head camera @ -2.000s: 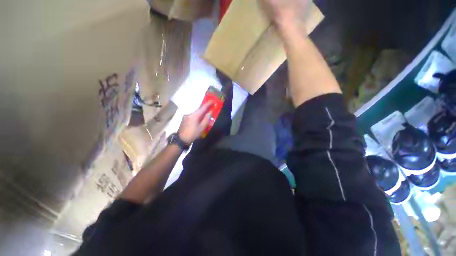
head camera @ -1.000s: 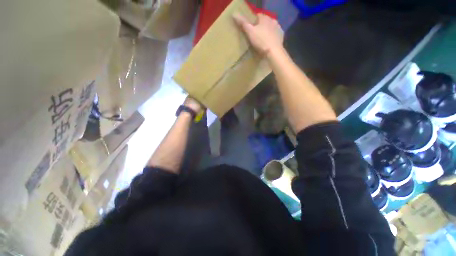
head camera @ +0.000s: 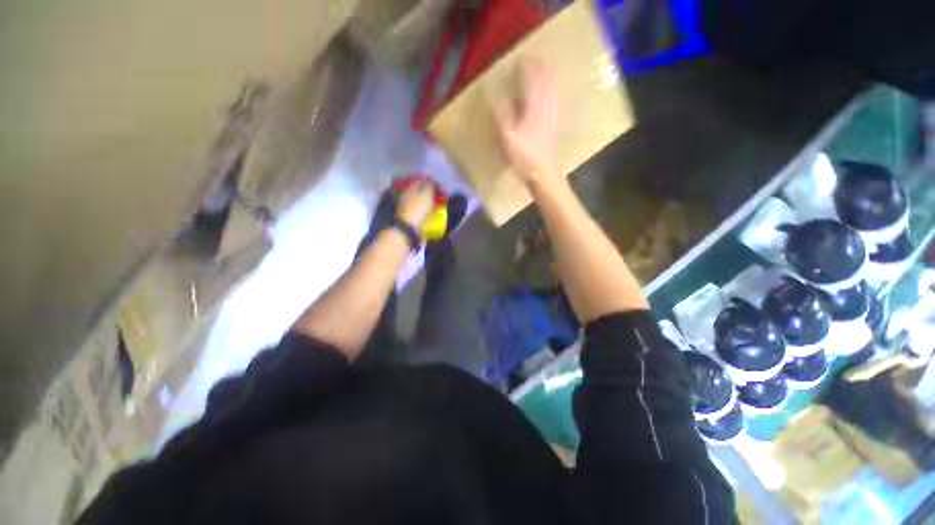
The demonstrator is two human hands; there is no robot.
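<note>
The brown product carton [head camera: 590,97] is closed and tilted, at the top centre over the red stool. My right hand [head camera: 533,123] lies flat on its upper face with fingers spread and blurred; whether it grips the carton cannot be told. My left hand [head camera: 416,201] is closed around the red and yellow tape dispenser [head camera: 435,221], below and left of the carton, apart from it.
Large brown cartons [head camera: 133,113] stand along the left. A red stool [head camera: 441,77] and a blue stool [head camera: 672,41] are at the top. Rows of dome cameras [head camera: 825,251] stand on the green bench [head camera: 871,128] at right.
The carton has shifted right and turned. My right hand has moved from its edge onto its face. My left hand with the tape dispenser has come out from under the carton.
</note>
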